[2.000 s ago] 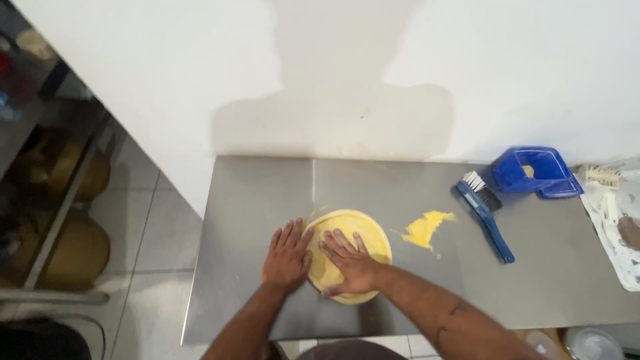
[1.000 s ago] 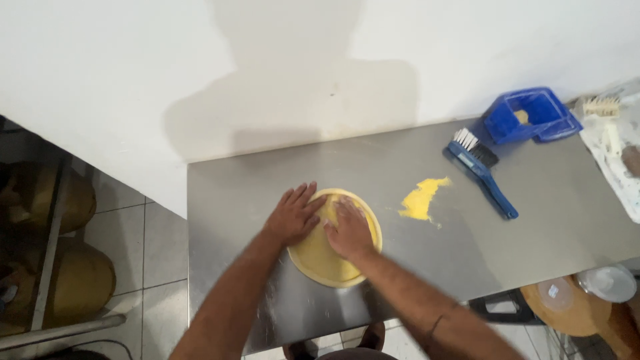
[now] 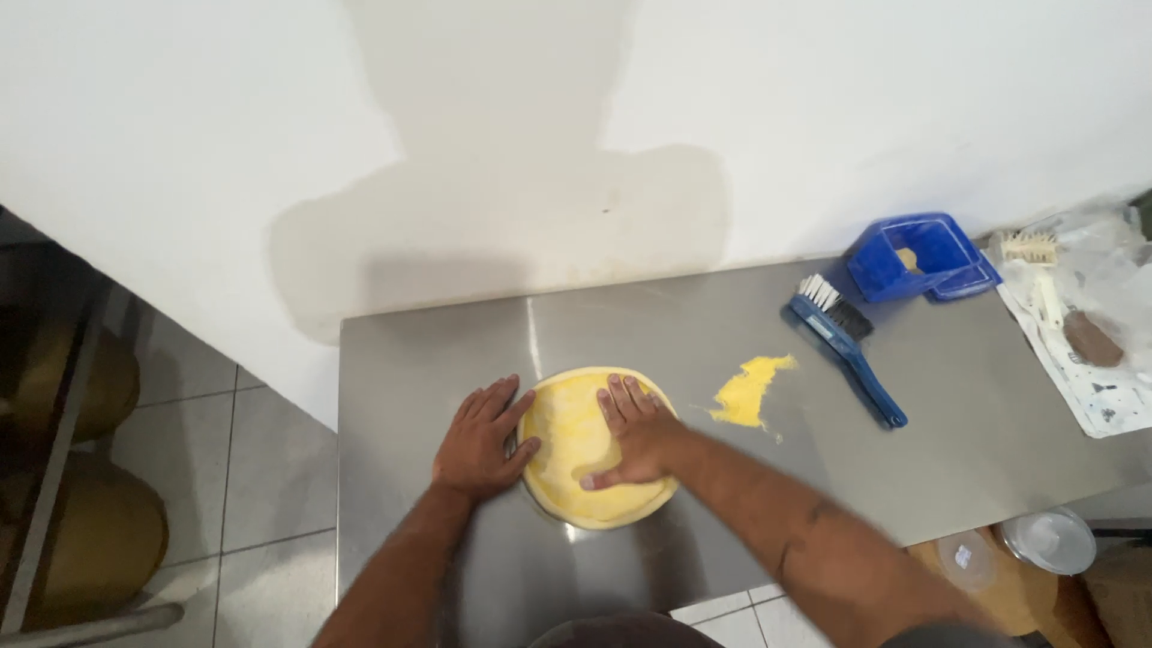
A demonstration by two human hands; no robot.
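Note:
A round, flat piece of pale yellow dough (image 3: 571,450) with a raised rim lies on the steel table (image 3: 432,360), apparently in a shallow round pan whose edge shows at the lower left. My left hand (image 3: 481,436) rests at the dough's left edge, thumb and fingertips touching the rim. My right hand (image 3: 634,432) lies on the right part of the dough, fingers spread, thumb pressed near its middle. To the right is a patch of yellow flour or meal (image 3: 751,391).
A blue brush (image 3: 846,351) with white and black bristles lies right of the yellow patch. Behind it stands a blue plastic container (image 3: 909,261) against the wall. Farther right, a pale brush (image 3: 1044,279) rests on a white sheet. Clear plastic containers (image 3: 1048,540) sit below the table's front edge.
My right hand has shifted from the middle of the dough to its right part, its fingers now spread. My left hand has moved from the dough's upper left to its left edge.

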